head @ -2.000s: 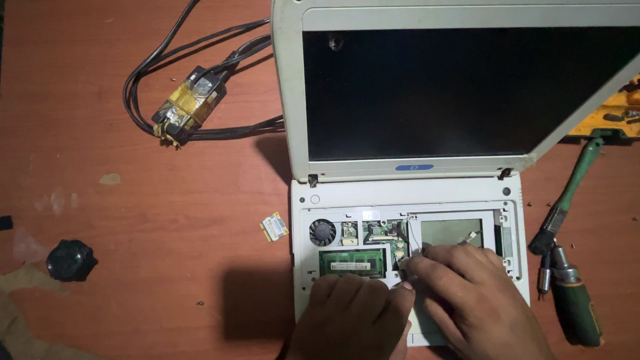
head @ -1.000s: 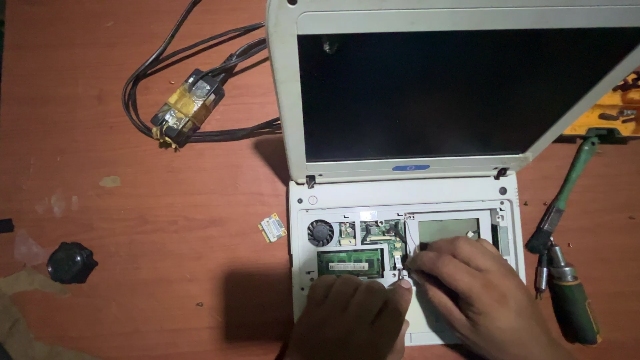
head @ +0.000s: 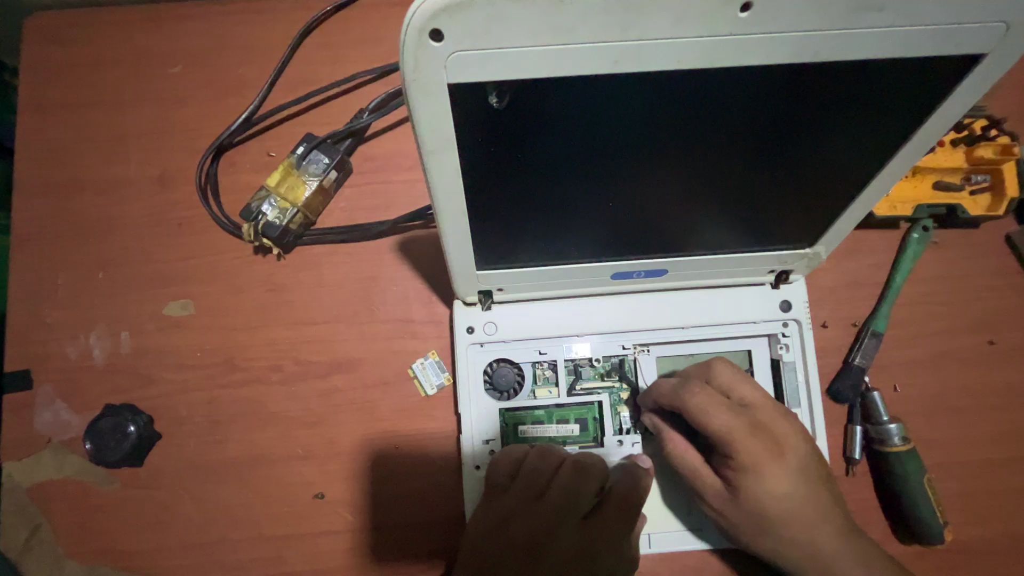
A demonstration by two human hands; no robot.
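A white laptop (head: 620, 318) lies open with its keyboard off, its inner parts bare and its screen (head: 704, 168) dark. My left hand (head: 560, 504) rests on the palm rest, fingers curled, just below the green memory module (head: 550, 424). My right hand (head: 736, 448) is over the right half of the base, thumb and index fingertip close together at a thin dark cable (head: 628, 380) beside the exposed circuit board (head: 596, 376). Whether the fingertips pinch the cable cannot be told. A small cooling fan (head: 504, 379) sits at the upper left of the base.
A small wireless card (head: 430, 374) lies left of the laptop. Farther left are a taped power adapter (head: 296, 192) with black cables and a black knob (head: 122, 435). At right are a green-handled brush (head: 888, 304), a ratchet screwdriver (head: 904, 480), a metal bit holder (head: 854, 440) and an orange tool case (head: 952, 180).
My right fingertips have moved slightly up along the edge of the opening, beside the board. My left hand has stayed near the same place on the palm rest.
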